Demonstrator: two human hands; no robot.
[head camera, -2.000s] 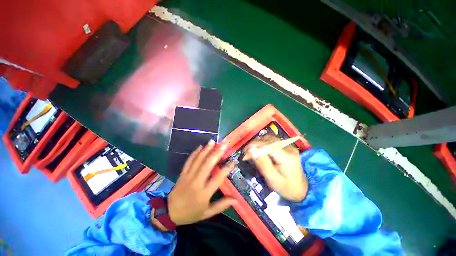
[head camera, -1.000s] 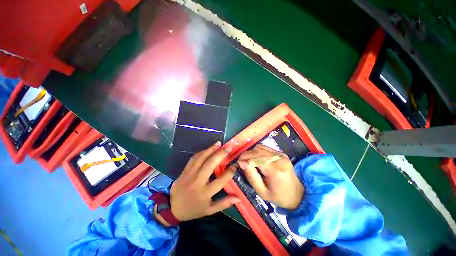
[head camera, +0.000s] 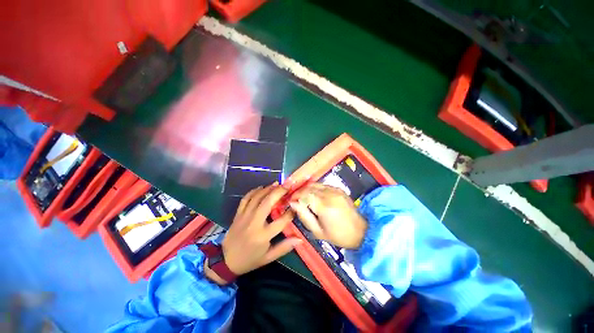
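Observation:
An open tablet (head camera: 369, 184) lies in a red tray (head camera: 334, 147) in front of me, its upper left part hidden under my hands. My right hand (head camera: 331, 214) is over the tablet, fingers curled, fingertips at the tray's left edge; whether it holds the pale tool is hidden. My left hand (head camera: 257, 229) lies with spread fingers across the tray's left edge, fingertips meeting my right fingertips; whether they pinch something small cannot be told. Black adhesive sheets (head camera: 256, 156) lie on the bench just above my left hand.
More red-trayed tablets (head camera: 144, 227) stand at the left. A red bin (head camera: 71, 45) and dark block (head camera: 135, 77) are upper left. A chipped white edge (head camera: 339, 99) runs diagonally, with a grey post (head camera: 534, 158) at right. Another trayed tablet (head camera: 498, 107) lies beyond it.
My right hand has moved left to meet my left fingertips, and the pale tool seen earlier no longer shows. The view has shifted, and another red tray corner appears at the top.

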